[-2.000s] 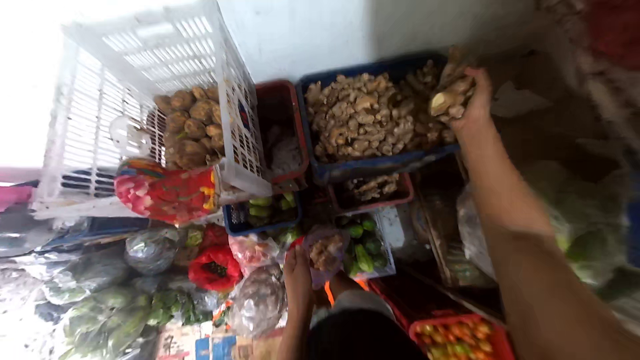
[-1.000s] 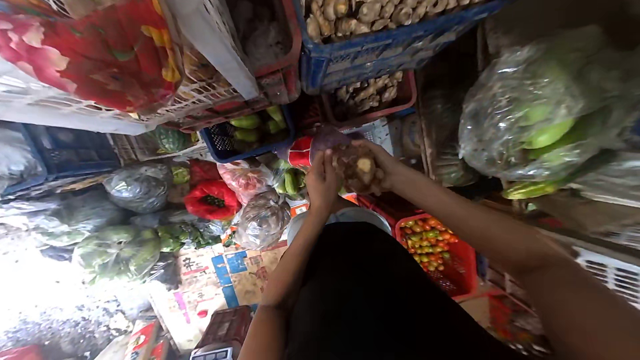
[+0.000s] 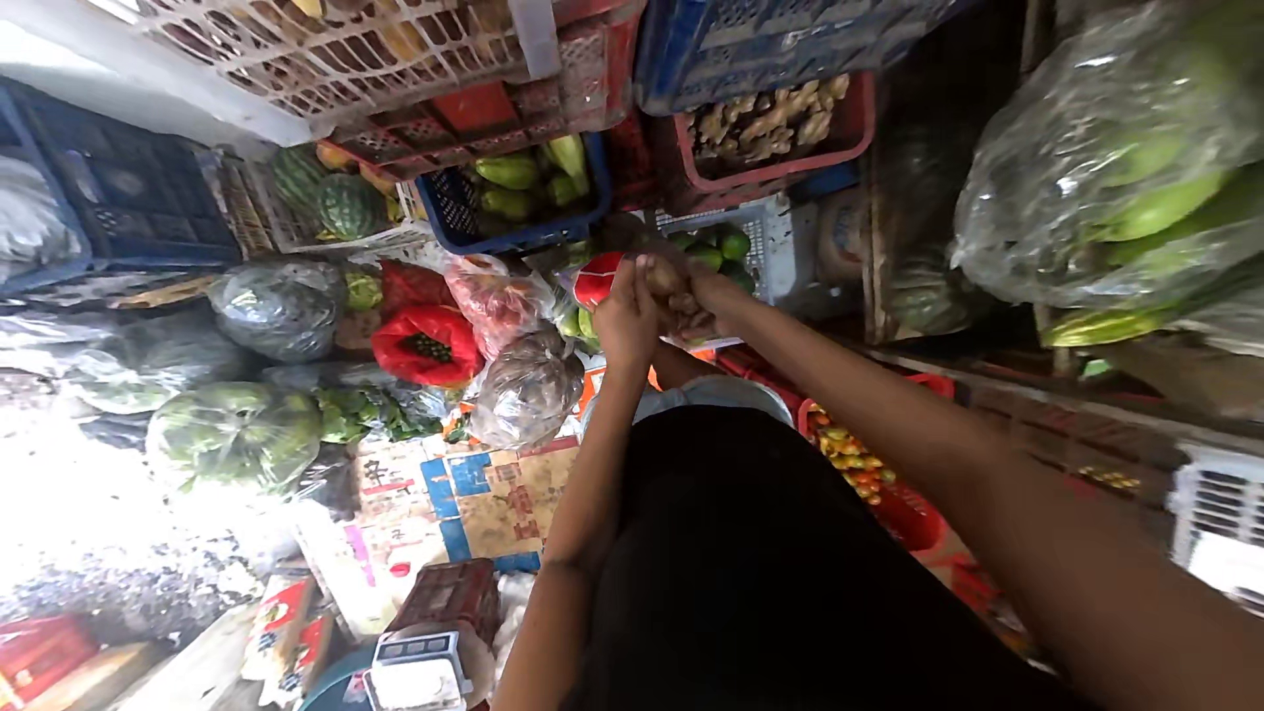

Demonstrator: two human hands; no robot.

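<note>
In the head view, my left hand (image 3: 627,321) is closed on the edge of a thin plastic bag that has a red patch (image 3: 598,279). My right hand (image 3: 716,296) meets it at the bag, its fingers largely hidden behind the bundle. Brownish ginger pieces (image 3: 670,286) lie between both hands, in or at the bag; which of the two hands bears their weight, I cannot tell. Beyond the hands, a red basket (image 3: 780,178) holds more ginger, and green fruits (image 3: 726,247) lie in a pale tray.
A blue basket of green vegetables (image 3: 523,237), a white crate (image 3: 326,59) and a blue crate (image 3: 780,49) stand ahead. Bagged vegetables (image 3: 237,434) and a red bag (image 3: 427,346) are at left. A digital scale (image 3: 420,671) stands lower left, a red tomato crate (image 3: 913,518) at right.
My right hand, stretched out over the large ginger crate two seconds ago with ginger in it, has come back to my left hand at the bag. The view has moved down and closer.
</note>
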